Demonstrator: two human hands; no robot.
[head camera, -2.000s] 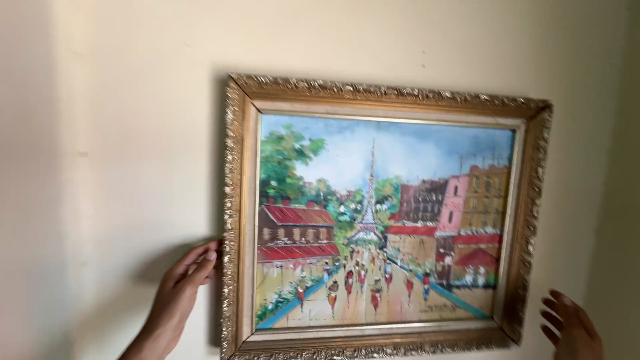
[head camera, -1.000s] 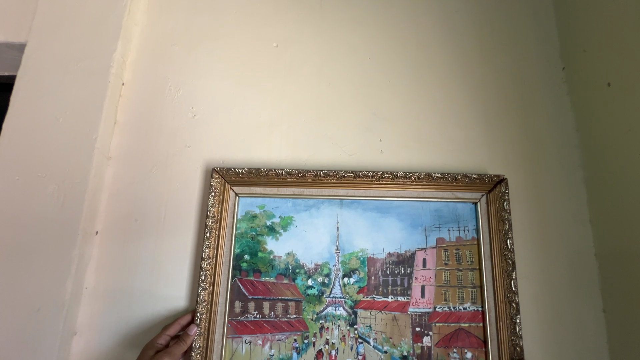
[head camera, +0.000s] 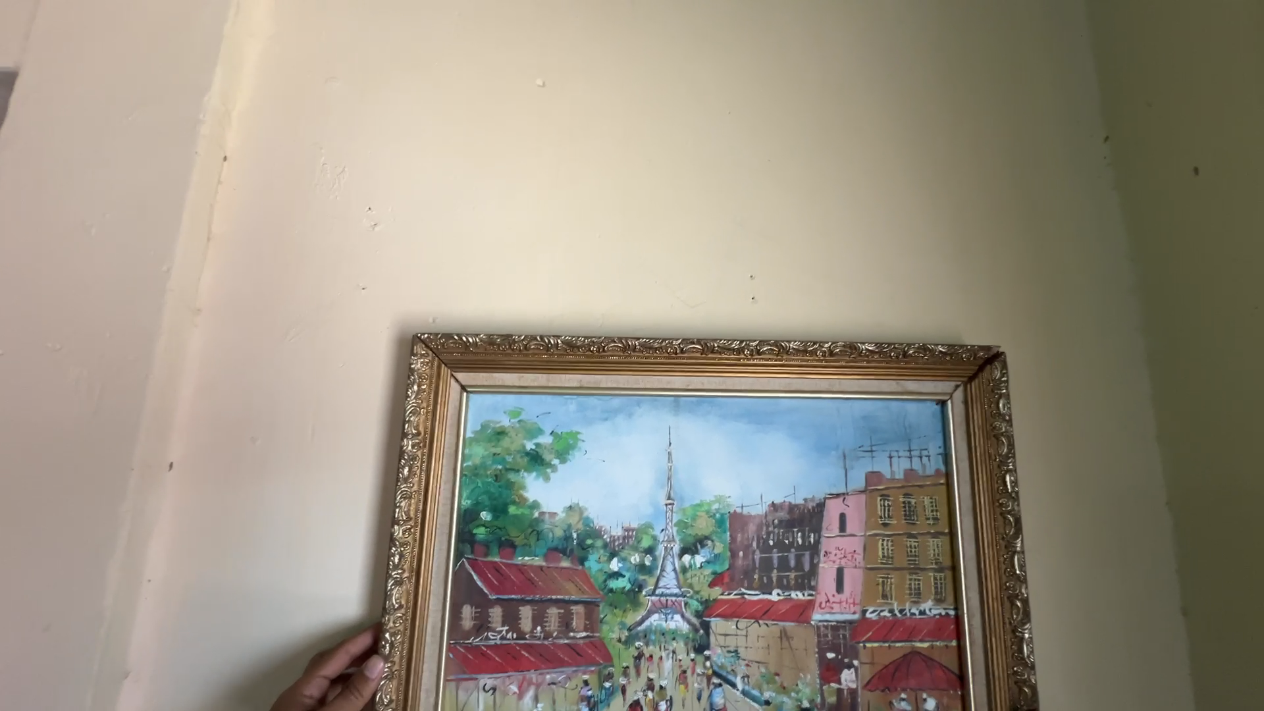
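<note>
A framed painting (head camera: 691, 553) of a street with the Eiffel Tower hangs or rests against the wall, its lower part cut off by the view's bottom edge. Its gilded frame (head camera: 711, 360) is ornately carved and looks nearly level. At the lower left, the fingers of my left hand (head camera: 341, 676) are at the frame's outer left edge; whether they grip it is hard to tell. My right hand is out of view.
Behind the painting stands a cream wall (head camera: 642, 178) with small marks and holes above the frame. A vertical ridge (head camera: 188, 296) runs down the wall at the left. The adjoining wall (head camera: 1195, 296) meets it in a corner at the right.
The frame was tilted two seconds ago and is now closer to level. My right hand, seen then at the lower right, is no longer in view. The view has shifted upward.
</note>
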